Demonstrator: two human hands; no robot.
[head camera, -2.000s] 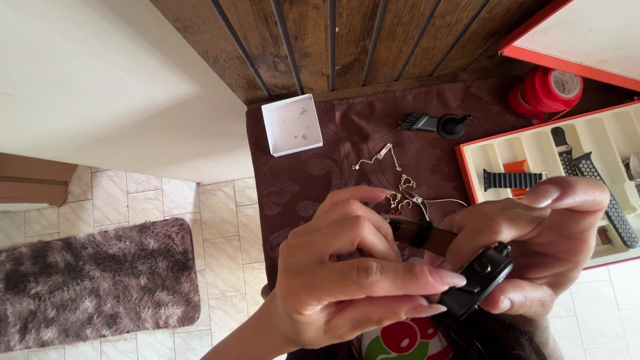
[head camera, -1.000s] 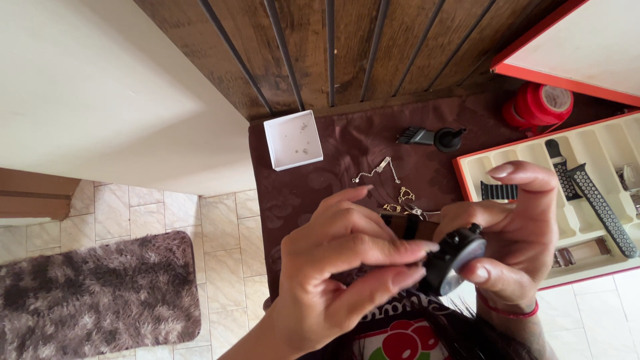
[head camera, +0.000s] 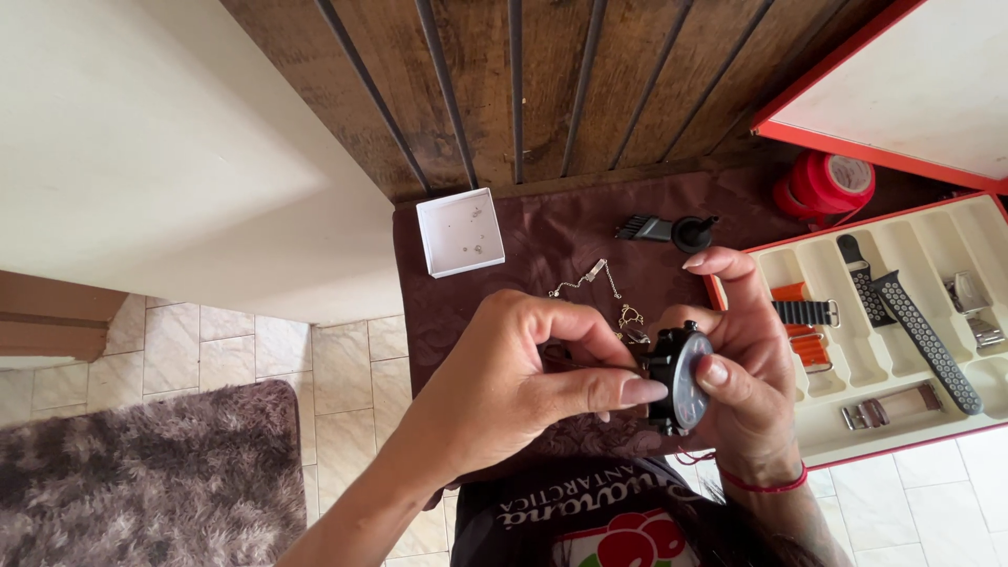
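Note:
A black wristwatch with a round face is held between my two hands above the cloth. My right hand grips the case, its thumb on the glass and its index finger raised. My left hand pinches the near side of the watch, thumb and index finger at the case's edge where a strap seems to be attached; that strap is mostly hidden by the fingers. Just beyond the hands lie a silver-coloured chain bracelet and gold-coloured jewellery, partly covered.
A brown cloth covers the table. On it are a white box with tiny pieces, a black brush attachment and a red tape roll. At right, a compartmented tray holds watch straps. A wooden slatted panel stands behind.
The watch has been turned in my hands, its round face now showing more toward the right. My right index finger has lifted off to the side.

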